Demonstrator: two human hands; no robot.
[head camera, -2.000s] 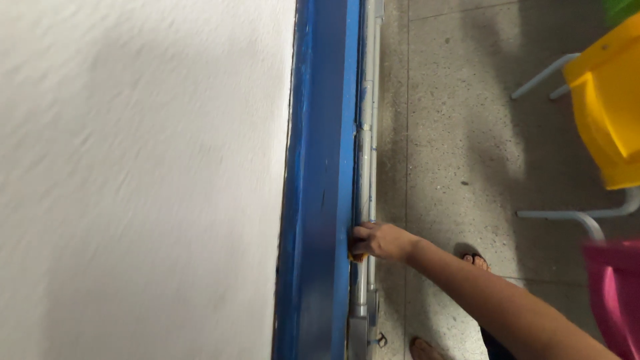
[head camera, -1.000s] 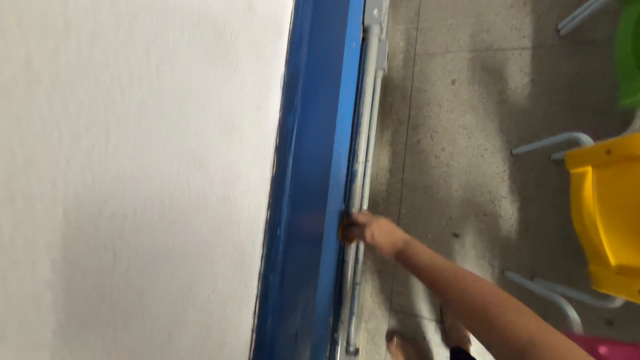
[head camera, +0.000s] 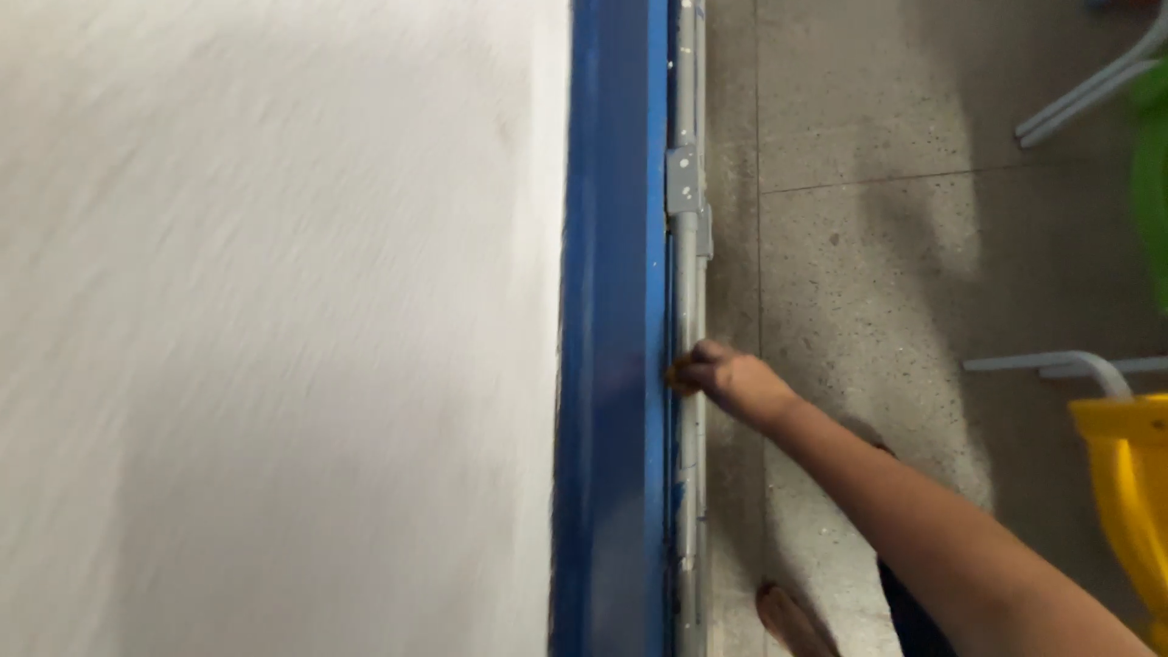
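My right hand (head camera: 725, 374) reaches in from the lower right, its fingers closed around a small orange-brown object (head camera: 678, 374). Motion blur and the fingers hide most of that object, so its kind cannot be told. It is at the light blue edge of a dark blue painted band (head camera: 607, 319), right beside grey pipes (head camera: 687, 292) that run along the band. My fingers lie over the pipes. A grey, paint-spotted pipe fitting (head camera: 683, 181) sits above the hand. My left hand is out of view.
A white wall surface (head camera: 301, 274) fills the left side. Right of the pipes lies a speckled floor (head camera: 849, 255) with dark joint lines. A yellow chair (head camera: 1118, 474), part of a green chair (head camera: 1152, 173) and grey metal legs stand at the right. A foot (head camera: 787, 616) shows low down.
The hand, still closed on the small object, has moved along the blue edge and pipes. The view has shifted along the wall, so the chairs appear lower and a pipe fitting shows above the hand.
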